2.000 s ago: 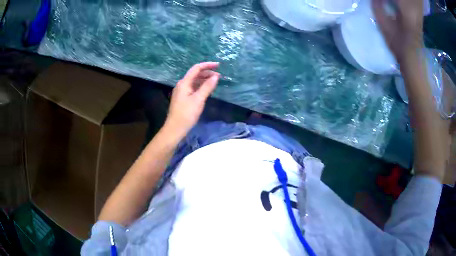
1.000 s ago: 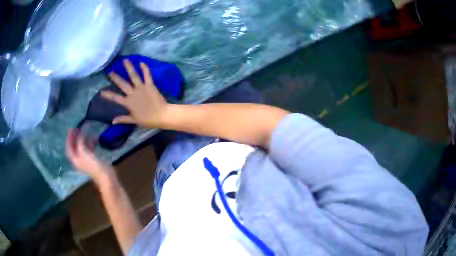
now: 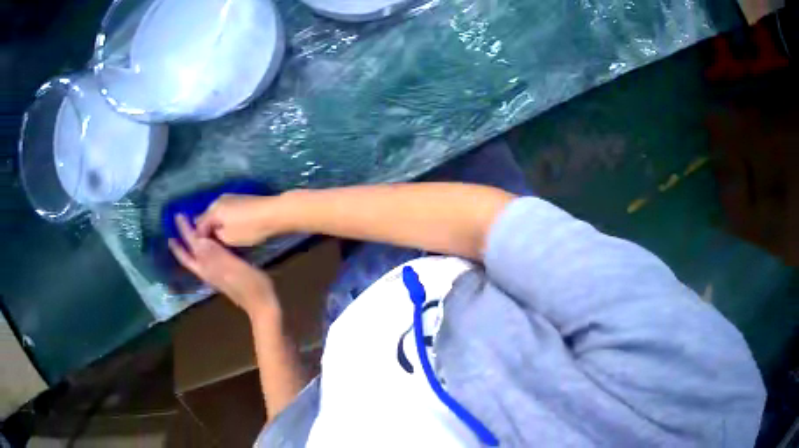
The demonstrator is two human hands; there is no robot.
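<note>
A crumpled blue and dark cloth (image 3: 186,203) lies at the bench's left part, near its front edge, partly hidden by my hands and blurred. My right hand (image 3: 241,219) reaches across my body and is closed on the cloth, its fingers curled. My left hand (image 3: 213,261) comes up from below and touches or nearly touches my right hand at the cloth. Its fingers are blurred, and whether they grip the cloth cannot be told.
Clear-rimmed white round housings stand behind the hands: a large one (image 3: 206,57), a smaller one (image 3: 107,149) at left and a cut-off one (image 3: 359,7) at the top. Wrinkled film (image 3: 368,96) covers the green bench. A brown carton (image 3: 258,319) sits below its edge.
My spread right hand has closed, and the cloth now looks more bunched. My left hand has moved in beside my right. The view has shifted, so more of the left housings shows.
</note>
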